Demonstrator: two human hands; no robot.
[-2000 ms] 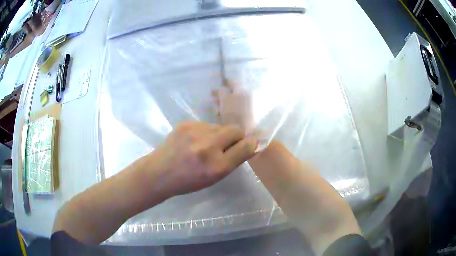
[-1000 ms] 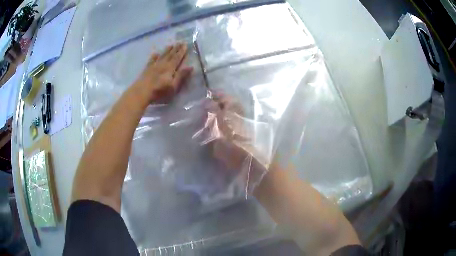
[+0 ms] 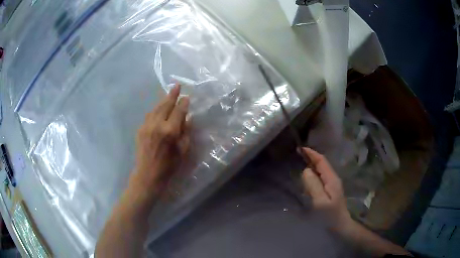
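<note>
A large clear plastic bag (image 3: 116, 106) lies flat on the stack, with short white marks along its front edge and a blue band across its far left part. My left hand (image 3: 164, 136) rests on the bag, fingers apart and holding nothing. My right hand (image 3: 323, 184) is off the front edge, shut on a thin dark stick (image 3: 281, 103) that points up and left across the bag's corner. A whitish label strip (image 3: 335, 65) hangs at the right, beyond the stick. Small dark print shows near the strip's top.
An open brown carton (image 3: 411, 181) stands beside the table's right corner, with curled whitish waste liner (image 3: 370, 133) inside. A white holder (image 3: 368, 40) with a metal fitting is at the table's right edge. A black marker (image 3: 7, 164) and a green-and-white pad (image 3: 27, 229) lie at the left.
The view has turned right, bringing the carton and strip into view. My right hand has come out from inside the bag with the stick. My left hand stays on the bag, now nearer its front edge.
</note>
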